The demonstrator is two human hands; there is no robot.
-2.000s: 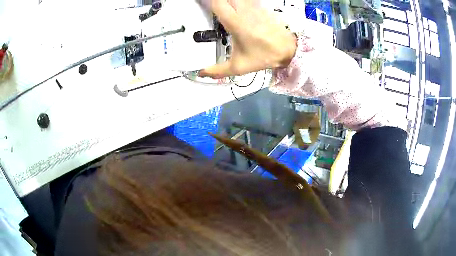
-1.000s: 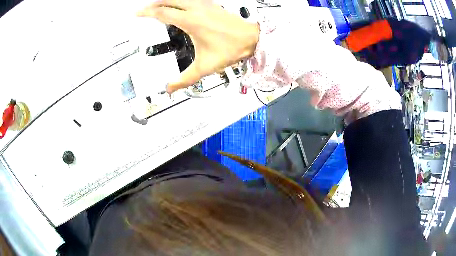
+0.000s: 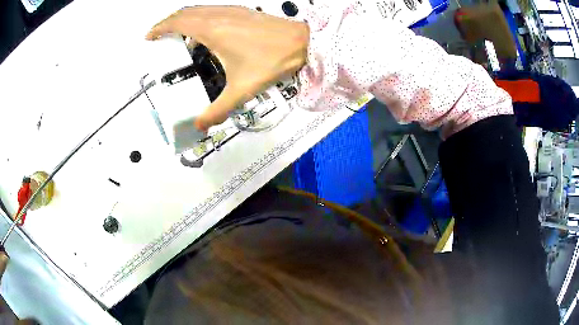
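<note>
My right hand [image 3: 251, 54] reaches in from the right, fingers spread in a C around the white sewing machine head [image 3: 181, 95]. Its thumb presses the lower corner and its fingertips lie at the far side. A short black cylinder [image 3: 179, 74] and dark mechanism show inside the C. A long thin grey rod [image 3: 89, 136] crosses the table, its tip close to the head's left side. Its other end runs to the left edge, where a sliver of my left hand [image 3: 3, 261] is at its dark end, mostly cut off. A curved grey part [image 3: 192, 160] lies below the head.
The white table [image 3: 70, 95] has a printed scale along its front edge. A red-and-yellow item [image 3: 37, 192], dark round discs [image 3: 111, 224] and a small black bar [image 3: 114, 181] are on it. Blue crates [image 3: 339, 159] and a metal frame stand beyond the edge. A dark-and-orange clothed person shows at right.
The view has turned, so the table and right hand sit further left and lower. The right hand keeps its grip shape. Part of my left hand now shows at the left edge.
</note>
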